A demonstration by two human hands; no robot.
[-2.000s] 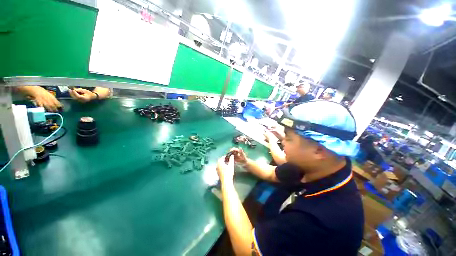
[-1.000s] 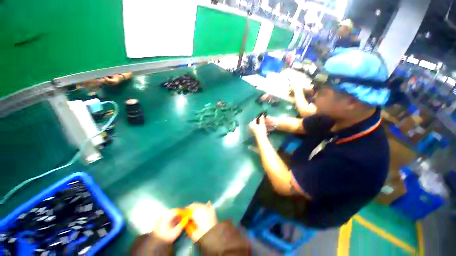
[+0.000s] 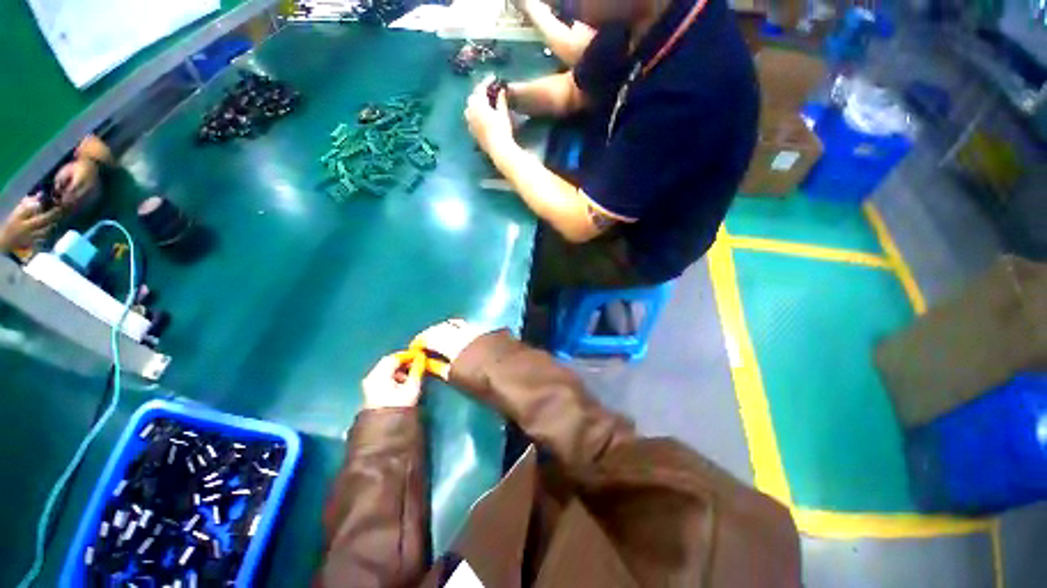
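My left hand and my right hand meet over the near edge of the bench, with orange-yellow finger cots on some fingertips. The fingertips are together; whether a small part is between them cannot be told. A blue tray stands on the bench to the left of my hands. It holds many small black parts with shiny white glints.
Green connector pieces lie heaped mid-bench, with a black part pile behind. A dark cylinder, a white power strip and pale cord are at left. A co-worker sits at right by a blue stool. Another person's hands show far left.
The view has tilted down and turned. My hands, absent at first, entered low in the frame and now show higher, with both sleeves. More of the blue tray shows.
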